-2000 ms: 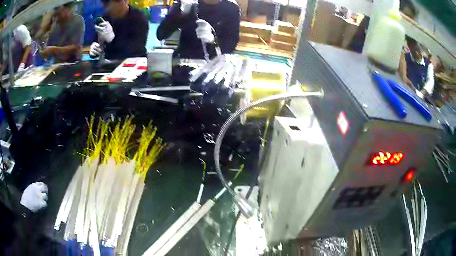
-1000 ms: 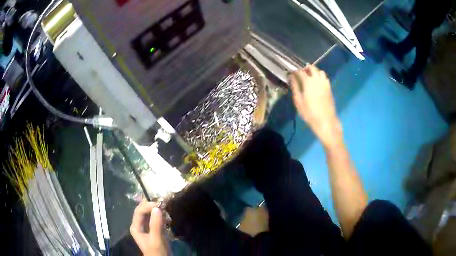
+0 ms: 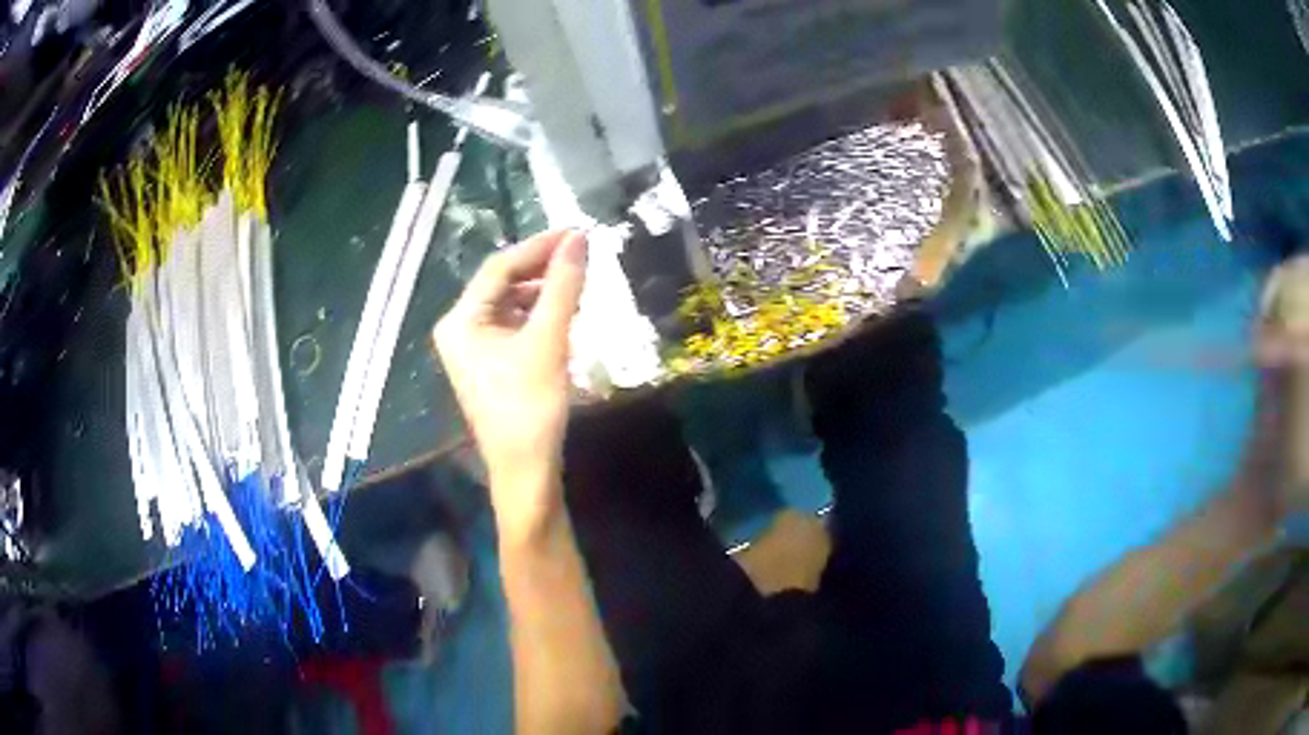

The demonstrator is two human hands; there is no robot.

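Note:
My left hand is bare, at the bench edge beside the white sheet under the machine head. Its thumb and forefinger are pinched together; whether a small piece is between them cannot be told. My right hand is blurred at the right edge and partly cut off, away from the bench; its grip cannot be made out. Two white-sleeved wires lie left of my left hand. A heap of small silver metal pieces with yellow pieces at its near edge lies right of the work point.
A bundle of white-sleeved wires with yellow and blue ends lies at the left bench edge. The grey machine stands behind the heap. More strips with yellow tips and white strips lie to the right. My legs are below the bench edge.
The view has swung right to left, showing the whole left bundle again. My right hand has left the strips beside the heap and moved out to the right. My left hand is nearer the machine head.

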